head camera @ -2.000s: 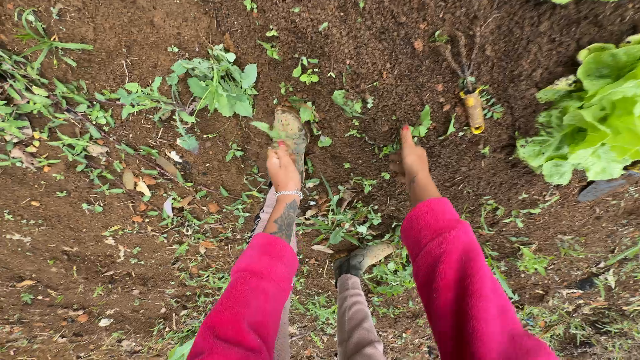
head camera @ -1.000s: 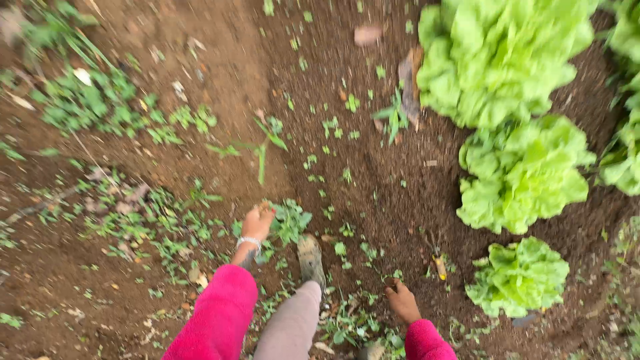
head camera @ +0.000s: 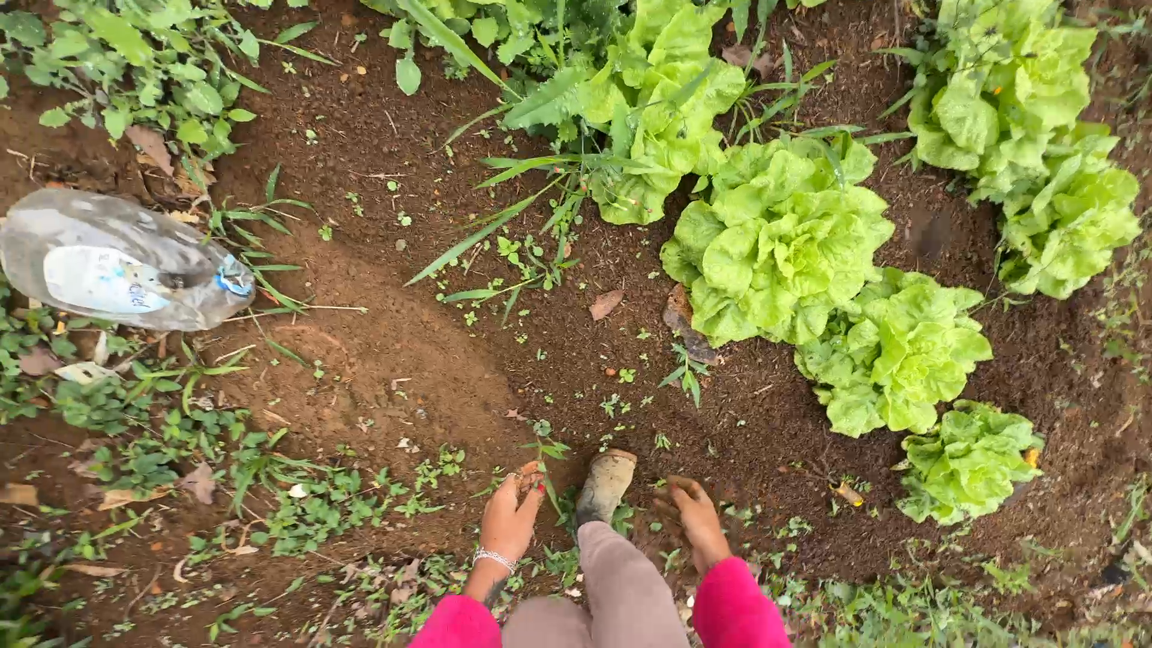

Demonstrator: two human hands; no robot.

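Note:
My left hand (head camera: 515, 513), with a bracelet at the wrist, is left of my boot (head camera: 607, 481). Its fingertips are closed on a small green weed (head camera: 545, 447) whose leaves rise above them. On the other side of the boot, my right hand (head camera: 688, 515) hovers near the soil with its fingers apart and somewhat blurred; nothing shows in it. A hand cultivator with a yellow-ended handle (head camera: 848, 493) lies on the soil to the right, its tines hard to make out. Beside it grows a small lettuce (head camera: 970, 462).
More lettuces (head camera: 781, 238) stand in rows at the upper right. A dirty plastic jug (head camera: 121, 261) with a blue cap lies at the left among weeds. Leafy weeds (head camera: 135, 67) grow at the upper left, and small seedlings dot the brown soil. A dry leaf (head camera: 606, 304) lies near the middle.
The view has swung widely, bringing the jug and more lettuces into sight. My right hand, lowered to the ground a second ago, now has its fingers spread.

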